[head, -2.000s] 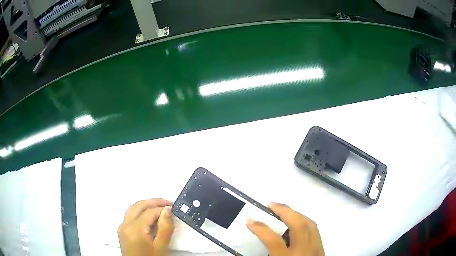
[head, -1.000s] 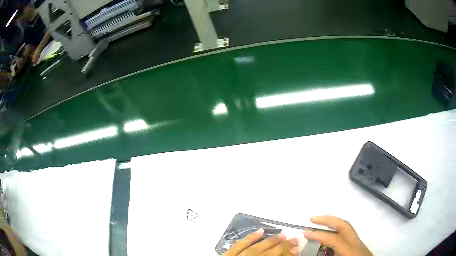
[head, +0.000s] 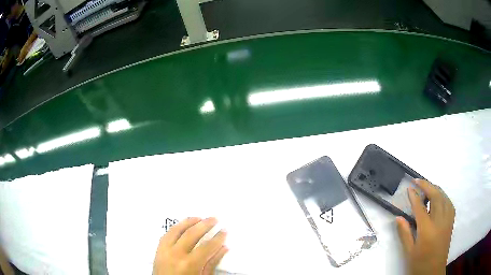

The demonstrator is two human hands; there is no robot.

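A dark grey middle frame point(head: 317, 185) lies at a slant on the white mat, covered by a shiny, wrinkled clear bag with a black triangle mark point(head: 327, 216). A thicker dark block, likely stacked frames point(head: 375, 174), lies to its right, close beside it. My right hand point(head: 428, 225) is at the block's lower end, thumb at the near long edge and fingers over the opening and far edge. My left hand point(head: 191, 247) is low on the mat, fingers bent, beside another printed mark point(head: 170, 224). The bag film there is barely visible, and whether I pinch it is hidden.
The glossy green belt point(head: 177, 126) runs behind the white mat point(head: 247, 188). A dark part point(head: 440, 83) sits on the belt at the far right. A metal post point(head: 192, 21) and a grey bracket point(head: 54, 27) stand beyond. A gap splits the white sheets at left.
The middle frame has left my hands and now lies bagged on the mat. My right hand has moved right onto the thicker block. My left hand has moved left. The view has shifted.
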